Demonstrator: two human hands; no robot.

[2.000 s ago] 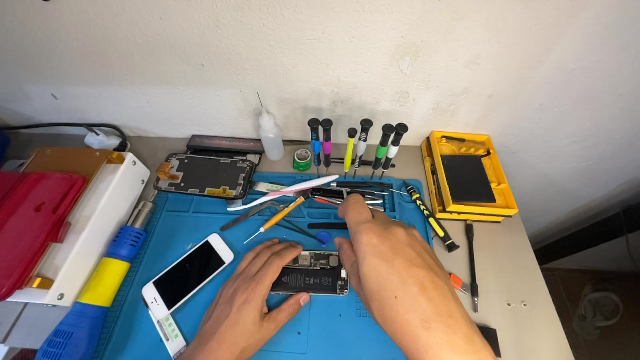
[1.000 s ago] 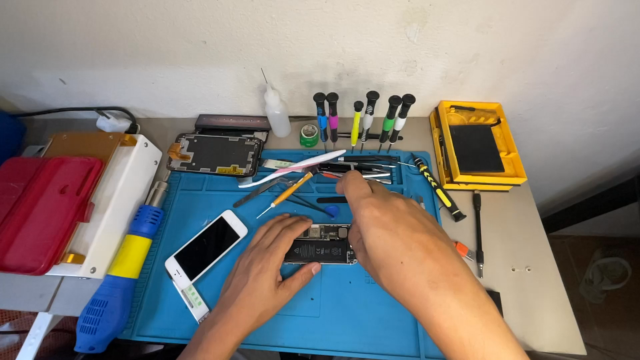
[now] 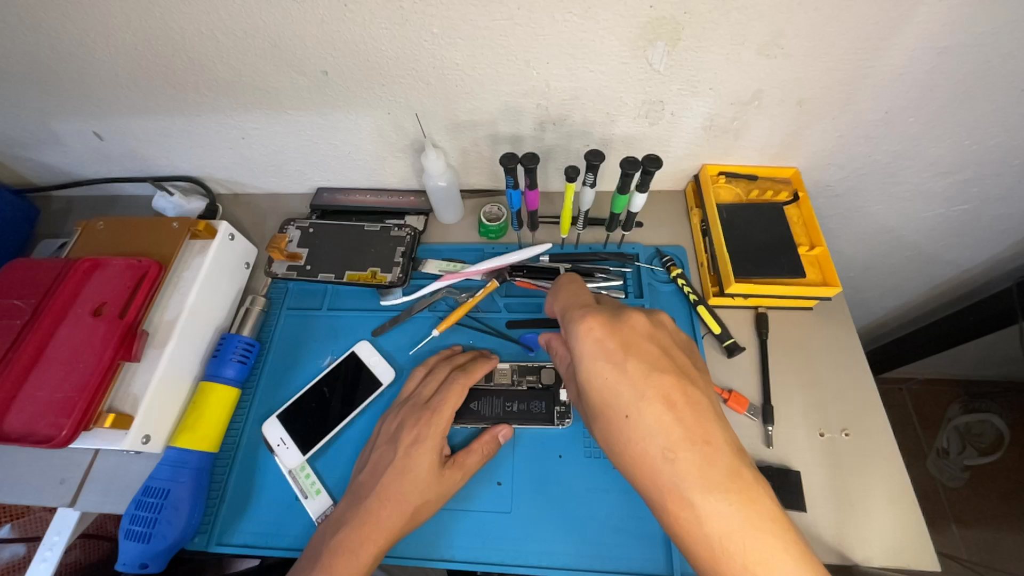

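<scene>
An opened smartphone body with a black battery (image 3: 508,406) and exposed circuit board lies on the blue silicone repair mat (image 3: 560,512). My left hand (image 3: 436,424) grips its left end, with fingers over the top edge and the thumb at the lower edge. My right hand (image 3: 608,352) is above the phone's right end, its fingers pinched around a slim dark tool that is mostly hidden. A white phone front screen (image 3: 329,402) rests left of my left hand. Behind the opened phone lie a precision screwdriver with an orange handle (image 3: 466,312), a white-and-pink toothbrush-like tool (image 3: 472,272) and a blue pick (image 3: 530,342).
Several upright screwdrivers (image 3: 592,188), a dropper bottle (image 3: 442,188) and a green tape roll (image 3: 493,221) line the wall. A yellow tray (image 3: 820,264) stands right. At left are a blue-and-yellow hot-air handpiece (image 3: 204,416) and a white machine (image 3: 192,280). A black-and-yellow screwdriver (image 3: 700,308) crosses the mat's edge.
</scene>
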